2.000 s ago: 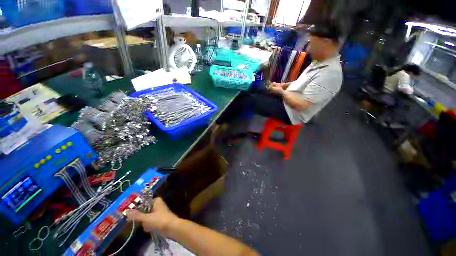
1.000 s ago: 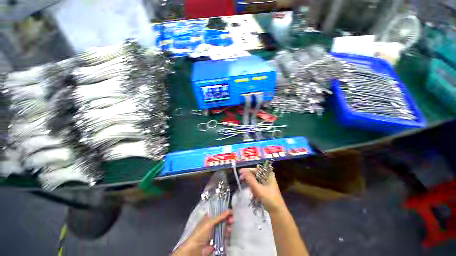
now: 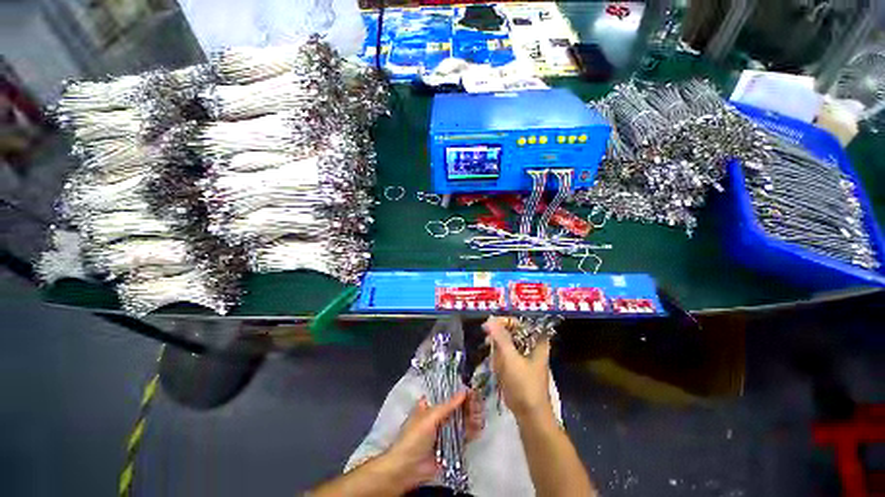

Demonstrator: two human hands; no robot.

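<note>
My left hand (image 3: 427, 435) is closed around a bunch of short cables (image 3: 447, 388) with silvery ends, held upright over my lap. My right hand (image 3: 519, 364) holds another cable bunch (image 3: 534, 333) just below the fixture bar (image 3: 398, 293) at the table edge. The right fingertips are close to the bar; whether they touch it, or hold a single cable, cannot be told. Red test boards (image 3: 530, 296) sit on the bar. The blue cable tester (image 3: 519, 136) stands behind it with a lit screen and striped leads (image 3: 543, 215) running down.
White cable bundles (image 3: 272, 165) are stacked at left. A grey cable heap (image 3: 660, 146) lies right of the tester, beside a blue tray (image 3: 762, 254) of straight cables. Loose cables (image 3: 534, 244) lie before the tester. A green piece (image 3: 333, 313) juts from the table edge. A red stool (image 3: 854, 445) is at right.
The view has swung from the right aisle and a seated person back to the bench. My left hand and its bunch have come into view. The pale cable arching near my right fingers no longer shows.
</note>
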